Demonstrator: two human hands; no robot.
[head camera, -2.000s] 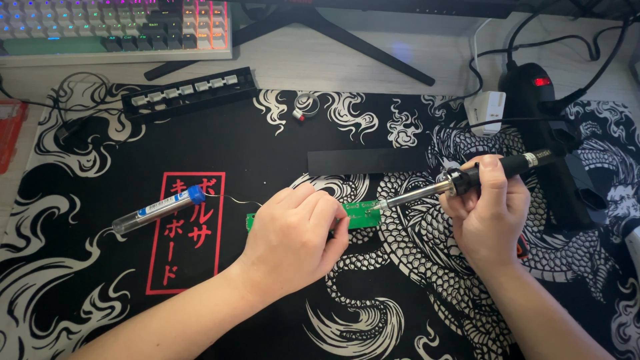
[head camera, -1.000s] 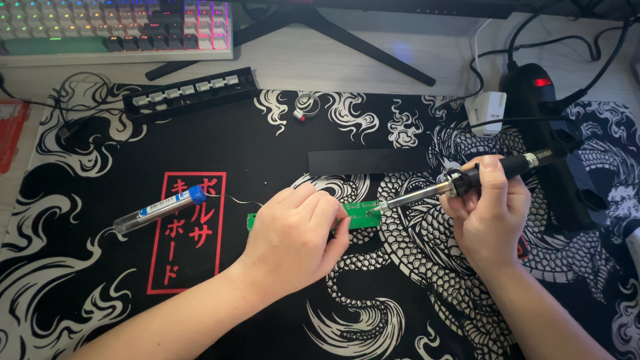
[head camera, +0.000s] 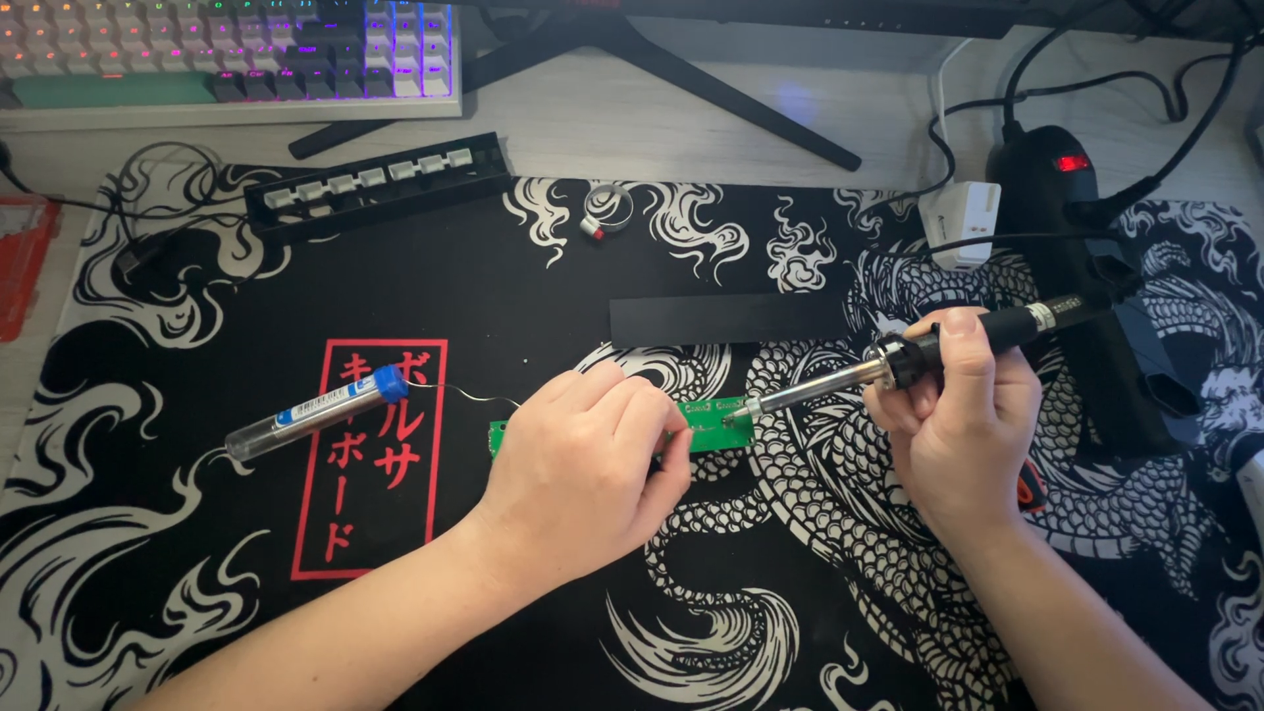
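A narrow green circuit board (head camera: 729, 434) lies on the patterned desk mat, its middle covered by my left hand (head camera: 592, 464). The fingertips of that hand are pinched together over the board, on solder wire (head camera: 464, 393) that runs in from the left. This wire comes out of the blue cap of a clear solder tube (head camera: 316, 410) lying on the mat. My right hand (head camera: 963, 415) is closed around the black handle of a soldering iron (head camera: 829, 383). The iron slants down to the left, with its tip at the board's right end. Whether tip and wire touch cannot be seen.
A flat black strip (head camera: 726, 318) lies behind the board. Further back are a black case with white switches (head camera: 380, 188), a small ring-shaped item (head camera: 604, 212), a lit keyboard (head camera: 227, 59) and a monitor stand (head camera: 731, 94). A black power strip (head camera: 1096, 296) with cables and a white plug adapter (head camera: 960, 225) stands right.
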